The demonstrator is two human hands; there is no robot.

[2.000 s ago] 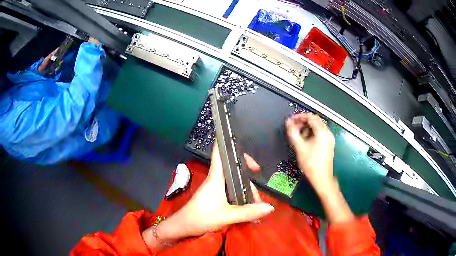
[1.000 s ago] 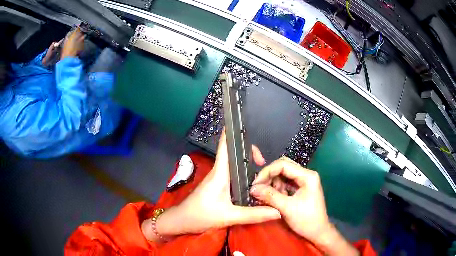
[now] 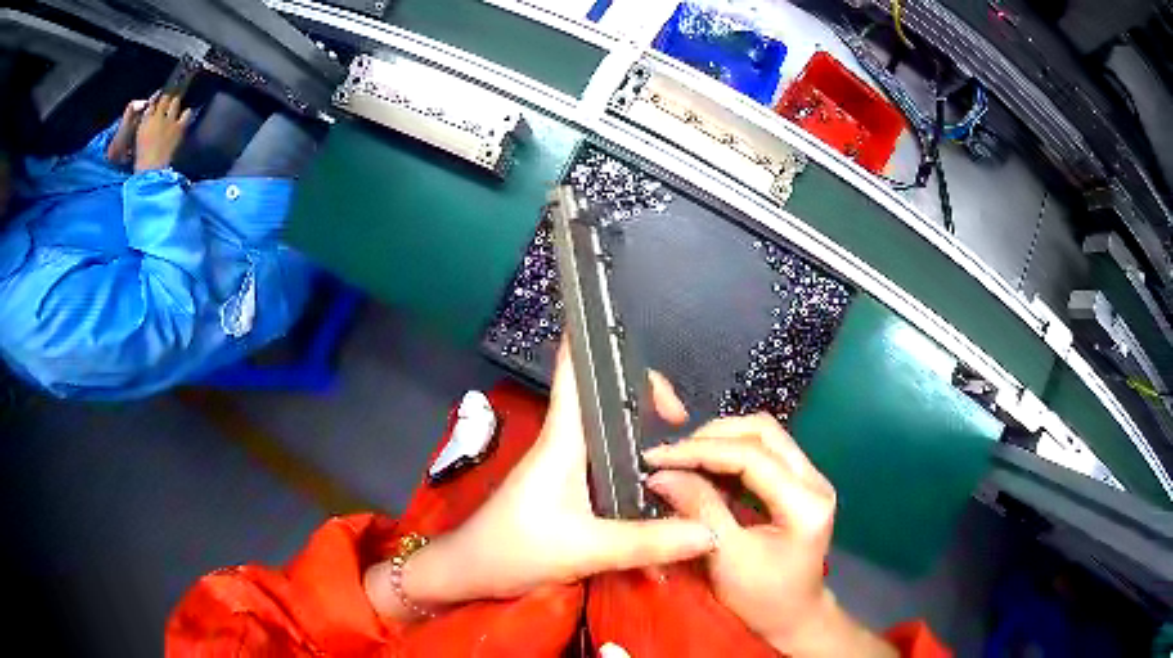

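Observation:
A long narrow dark grey carrier fixture [image 3: 594, 347] stands tilted up in my left hand [image 3: 540, 508], its studded face turned right. My right hand [image 3: 759, 521] has its thumb and fingertips at the fixture's lower studded face; whether a small part is between them is hidden. Behind the fixture lies the black parts tray [image 3: 682, 302], with a bare middle. Small dark and silvery nuts [image 3: 791, 334] are heaped at its right side, and more lie at its left side, partly hidden by the fixture.
One silvery fixture [image 3: 425, 113] lies on the green mat [image 3: 386, 225], another [image 3: 705, 129] on the conveyor [image 3: 875, 251]. Beyond are a blue bin [image 3: 720, 52] and a red bin [image 3: 843, 113]. A person in a blue smock [image 3: 142, 270] sits at the left.
My right hand has come from over the tray's right side to the fixture's lower end. Since the last earlier frame, the fixture's top has tipped slightly left. The person in blue moved their arms.

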